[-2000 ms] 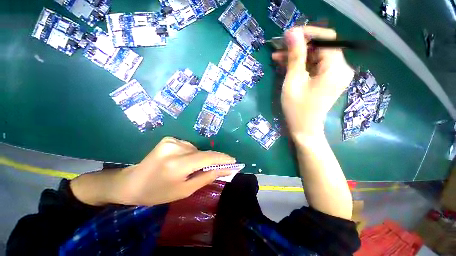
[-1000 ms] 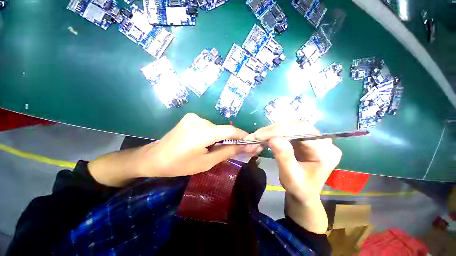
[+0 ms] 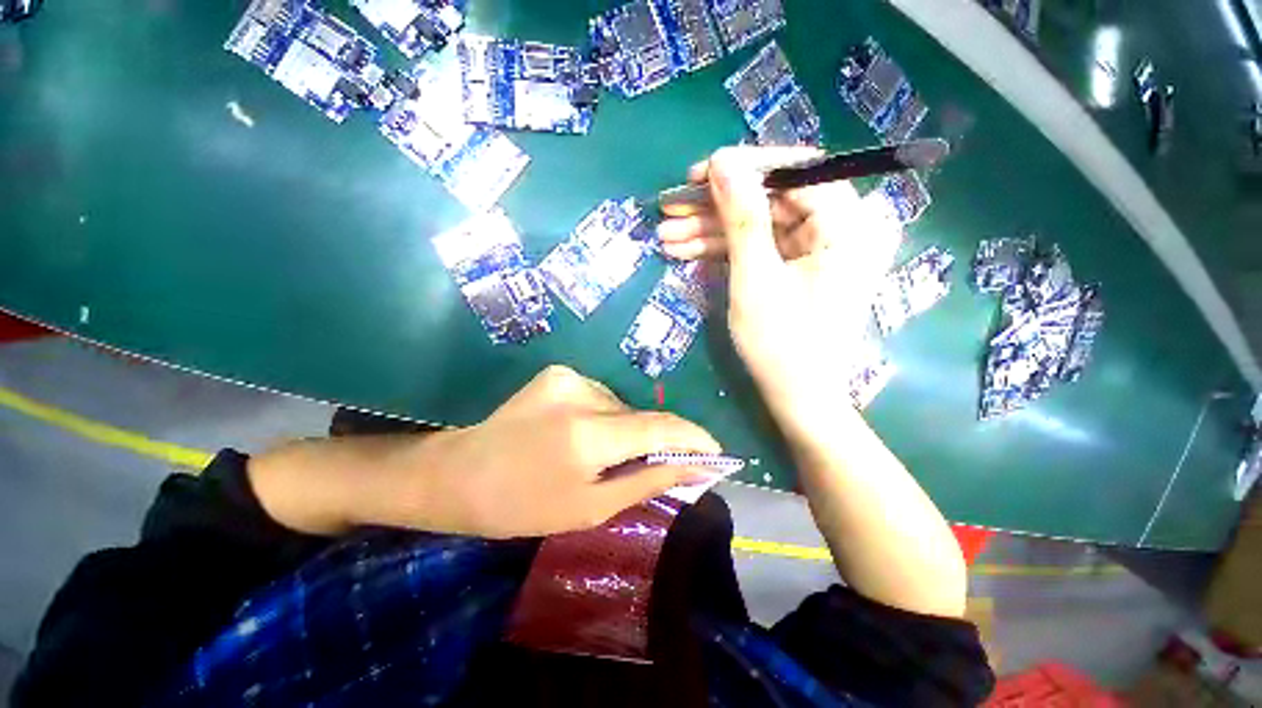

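Observation:
My left hand (image 3: pixel 554 457) is at the bench's front edge and pinches a small white sticker sheet (image 3: pixel 709 463) with a toothed edge. A glossy dark red sheet (image 3: pixel 595 588) hangs below it. My right hand (image 3: pixel 803 263) is over the boards and holds dark tweezers (image 3: pixel 858 163); their pale tip points left, near a circuit board (image 3: pixel 598 256). I cannot tell whether anything is on the tip. The right hand hides part of the spread blue-and-white boards. Another board (image 3: pixel 496 277) lies left of it.
A jumbled pile of boards (image 3: pixel 1038 329) lies at the right on the green bench (image 3: pixel 249 263). More boards lie along the back. A pale curved rail (image 3: pixel 1093 152) runs at the far right. Red material (image 3: pixel 1059 687) is on the floor at the lower right.
My right hand has moved from the sticker sheet up and forward over the boards with the tweezers. My left hand keeps its pinch. The view has shifted slightly.

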